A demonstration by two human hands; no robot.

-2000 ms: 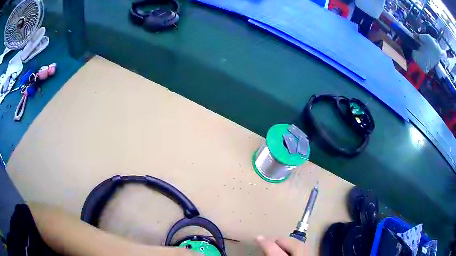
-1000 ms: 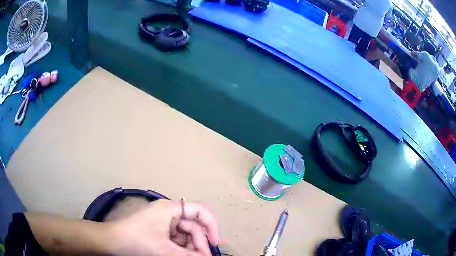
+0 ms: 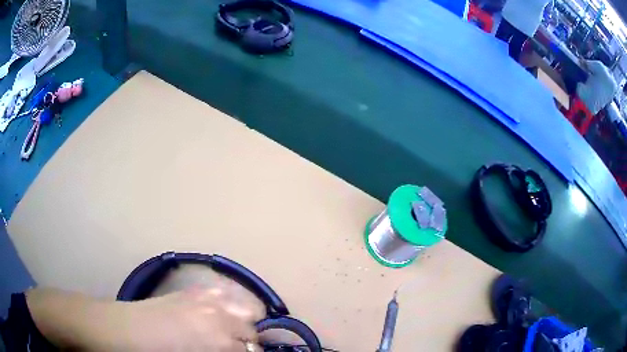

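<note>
Black over-ear headphones lie on the tan cardboard at the bottom, their headband arched upward. One ear cup is partly in view at the bottom edge, its inside mostly hidden. My left hand is blurred and lies over the headphones beside that cup; its fingertips are unclear, so I cannot tell if it grips anything. The soldering iron points upward, its handle cut off by the bottom edge. My right hand is out of the picture. A solder spool stands upright with grey pieces on top.
On the green line behind are folded headphones and open headphones showing green inside. Blue sheets lie beyond. Black rounded pieces and a blue bin are at lower right. A fan and keys are at left. People sit or stand behind.
My left hand has shifted left and down, uncovering more of the headband and the ear cup. My right hand, seen at first, is out of view. The headphones on the line have moved right.
</note>
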